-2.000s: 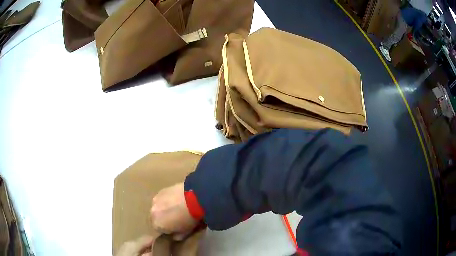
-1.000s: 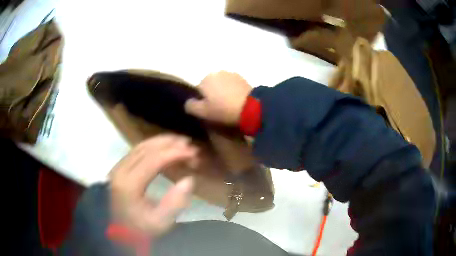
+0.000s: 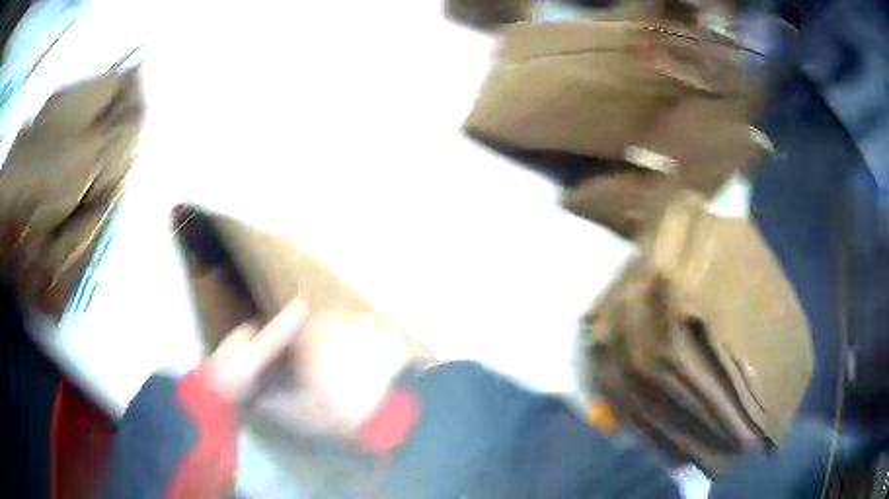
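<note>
The picture is strongly blurred. A tan-brown bag piece (image 3: 283, 271) lies at a slant on the white table in the lower left-centre, with a dark opening along its left side and its narrow end pointing up-left. My left hand (image 3: 246, 363) is at its near left edge, fingers at the opening; blur hides its hold. My right hand (image 3: 343, 370) is beside it, closed over the near part of the piece. The near end of the piece is hidden behind my hands and sleeves.
A thick stack of brown bag pieces (image 3: 755, 307) sits at the right table end, with an orange thing (image 3: 603, 416) beside it. Loose brown bags (image 3: 575, 93) lie behind the stack. More brown material (image 3: 73, 156) lies at the left, beyond the white table's edge (image 3: 97, 263).
The dark opening looks narrower than a second ago. My right hand has moved down-left, close to my left hand. The view has shifted, showing more of the stack and loose bags.
</note>
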